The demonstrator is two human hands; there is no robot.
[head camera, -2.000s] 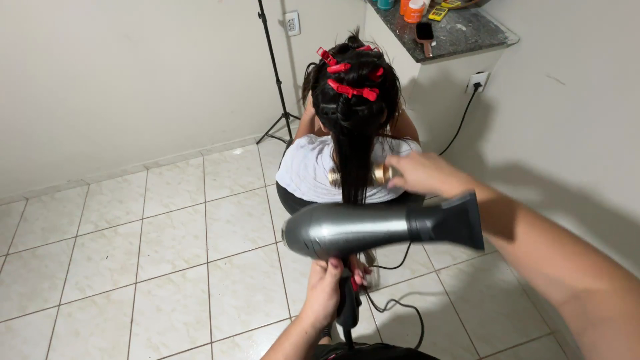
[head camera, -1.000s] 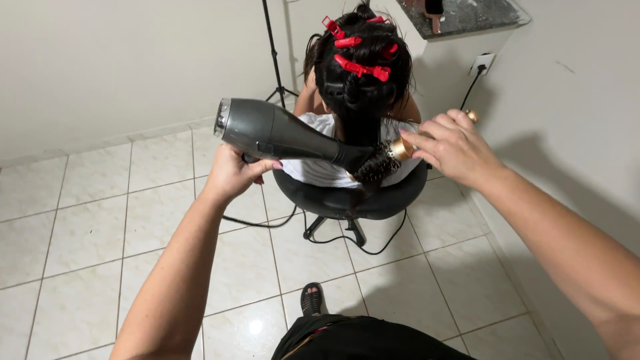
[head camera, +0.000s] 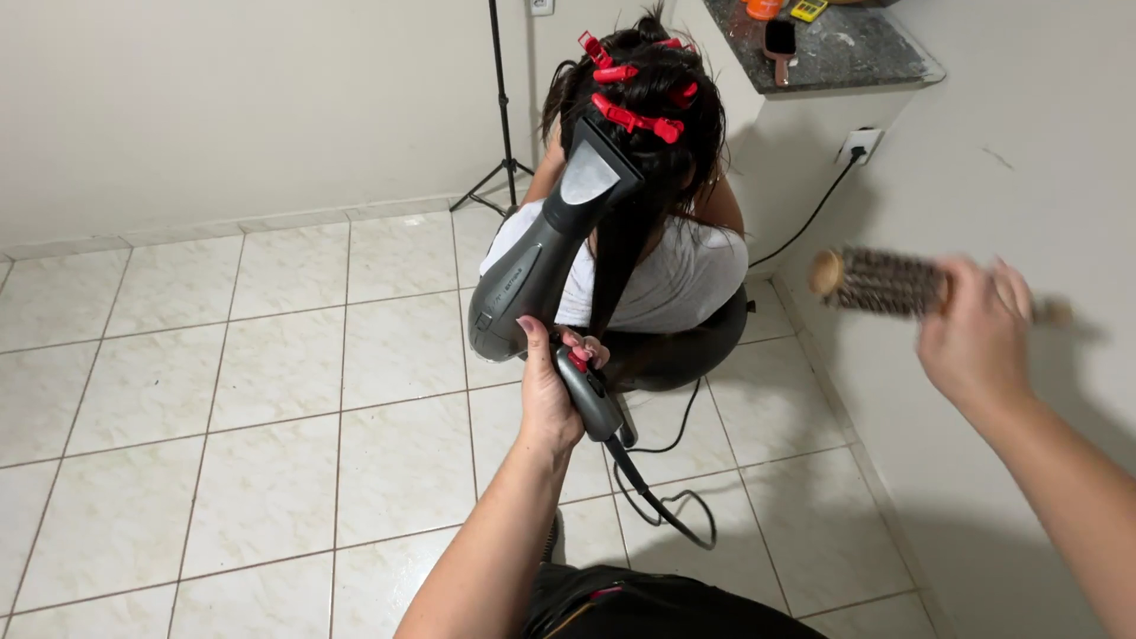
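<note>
My left hand [head camera: 552,386] grips the handle of a grey hair dryer [head camera: 532,266]; its flat nozzle points up beside the head of a seated person. That person's dark hair [head camera: 626,257] hangs down the back in a section, and the upper hair is pinned with several red hair clips [head camera: 637,119]. Out to the right, away from the hair, my right hand [head camera: 976,328] holds a round hair brush [head camera: 883,282] by its handle, bristle end pointing left. The person wears a white shirt [head camera: 688,275] and faces away.
A black stool seat [head camera: 683,355] is under the person. The dryer's cord [head camera: 688,524] loops above the tiled floor. A black tripod stand [head camera: 504,115] is behind at the left. On the granite counter [head camera: 856,53] lies a paddle brush [head camera: 780,49]. A plug sits in the wall outlet [head camera: 859,146].
The round brush was in the hair one second ago; my right hand has drawn it away to the right. The dryer has turned from pointing right to pointing up.
</note>
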